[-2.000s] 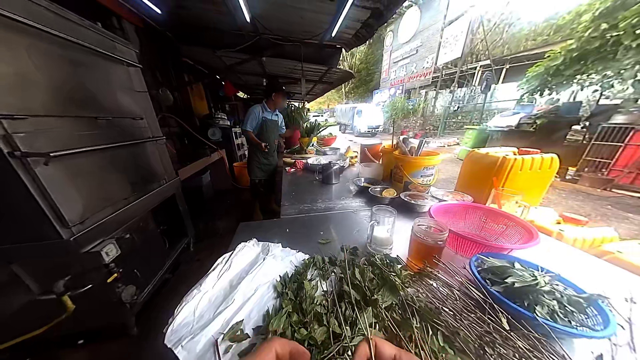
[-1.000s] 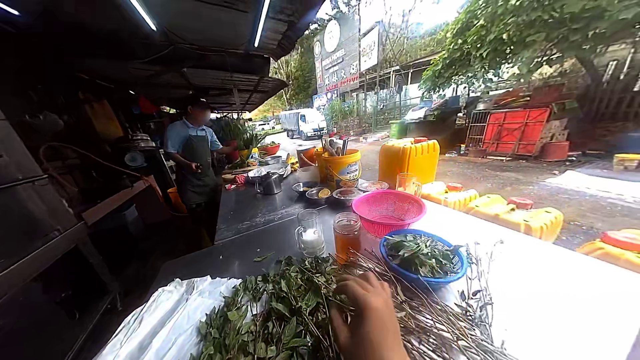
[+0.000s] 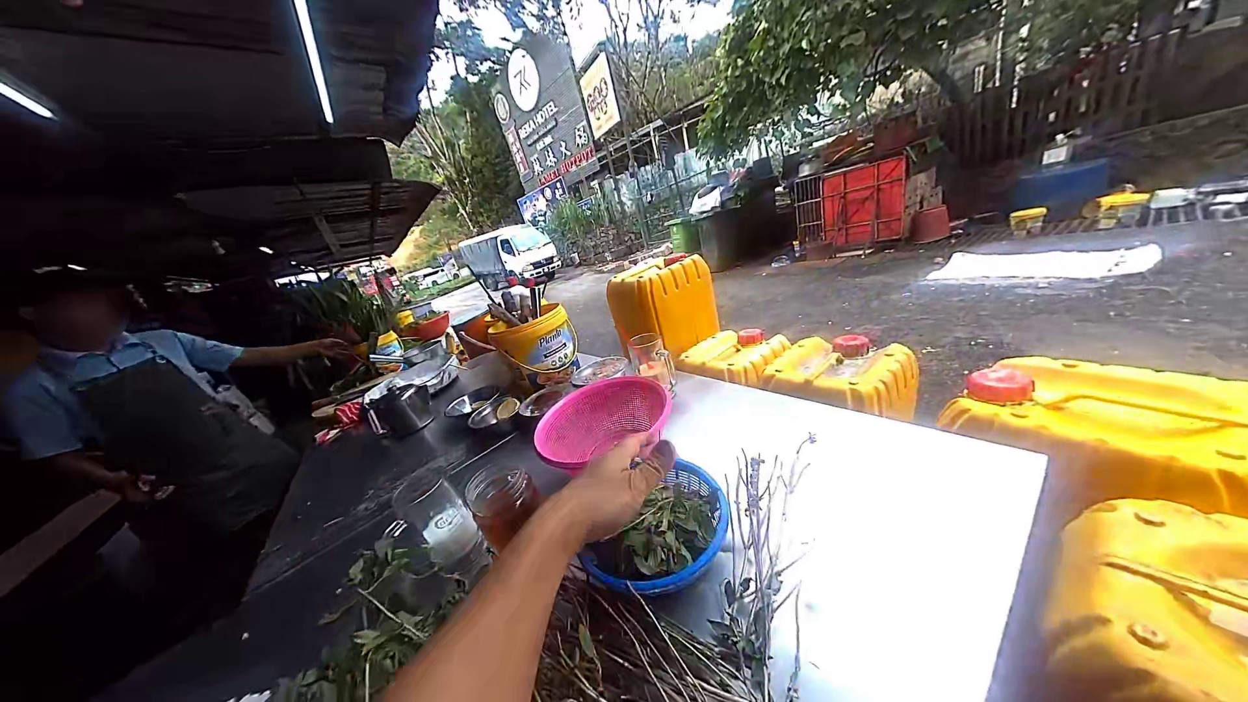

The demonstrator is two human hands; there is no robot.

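My right hand (image 3: 616,487) grips the near rim of a pink plastic colander (image 3: 585,429), which is tilted above a blue plastic basket (image 3: 720,536). Green leaves (image 3: 663,536) lie in the blue basket. Below my forearm spread cut leafless stems (image 3: 634,643), and leafy sprigs (image 3: 400,624) are at its left. Thin stems with a few leaves (image 3: 760,575) rest right of the basket. A glass mug with white contents (image 3: 444,522) and a glass jar of amber liquid (image 3: 499,502) stand left of my wrist. My left hand is out of view.
Metal bowls (image 3: 495,411), a steel pot (image 3: 402,408) and a yellow bucket of utensils (image 3: 538,341) stand farther back on the metal table (image 3: 897,507). Yellow jerrycans (image 3: 843,380) line its far side. A person in an apron (image 3: 166,419) is at the left.
My right hand has moved from the leafy stems to the pink colander, taken hold of it and tilted it. My left hand has left the view, which has swung right.
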